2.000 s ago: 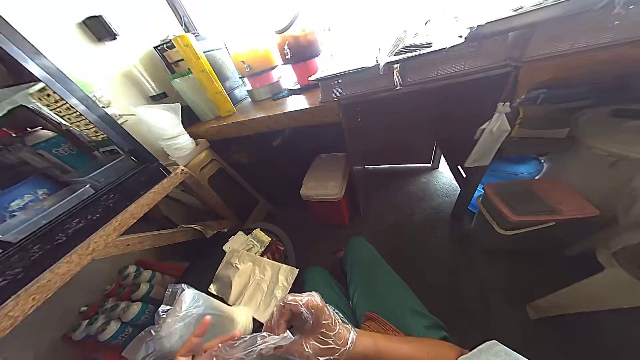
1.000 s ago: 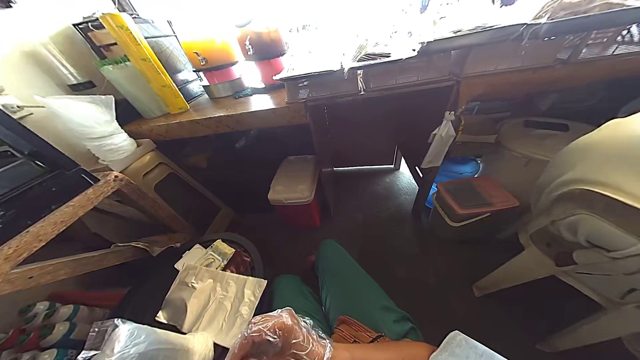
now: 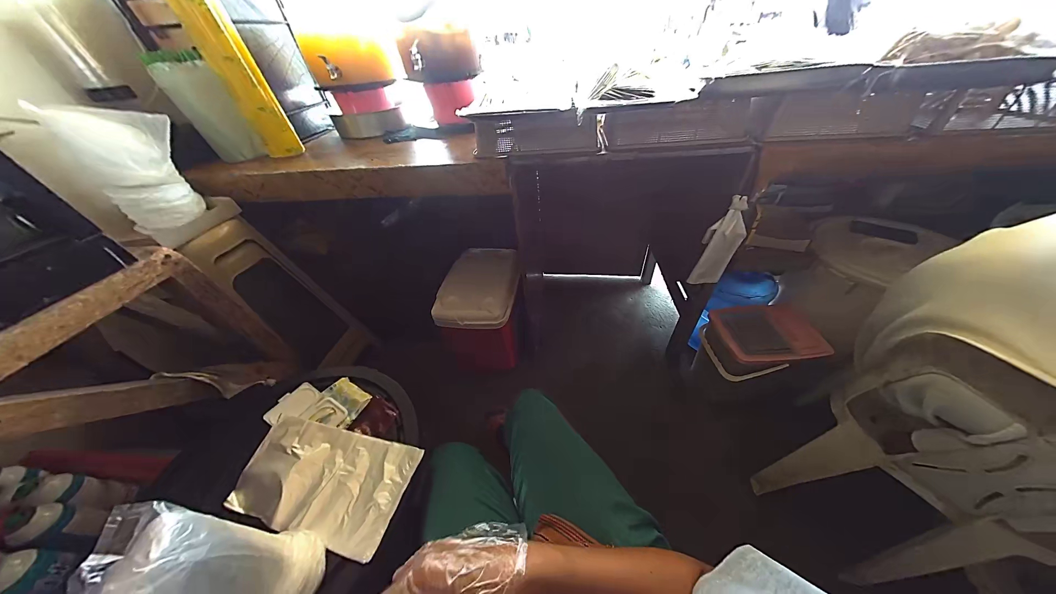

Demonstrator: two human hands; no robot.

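My right hand (image 3: 462, 563), in a clear plastic glove, is at the bottom edge in front of my knees; its fingers are cut off by the frame, so what it holds is hidden. My left hand is not in view. Left of my right hand lies a clear plastic bag (image 3: 206, 554) beside a pale rounded thing (image 3: 304, 561) whose kind I cannot tell. Above them, a creased sheet of foil or shiny paper (image 3: 330, 478) rests on a dark surface. Small packets (image 3: 318, 406) and a dark red packet (image 3: 378, 417) lie just behind the sheet.
A red cooler with a white lid (image 3: 477, 305) stands on the floor ahead. Drink dispensers (image 3: 351, 62) are on the wooden counter (image 3: 371, 169). White plastic chairs (image 3: 932, 462) stand at right, near a lidded container (image 3: 767, 334). Several bottles (image 3: 49, 524) lie at lower left.
My left hand, partly visible two seconds ago by the plastic bag, is out of view. My gloved right hand has dropped lower in the frame. The view has shifted to the right.
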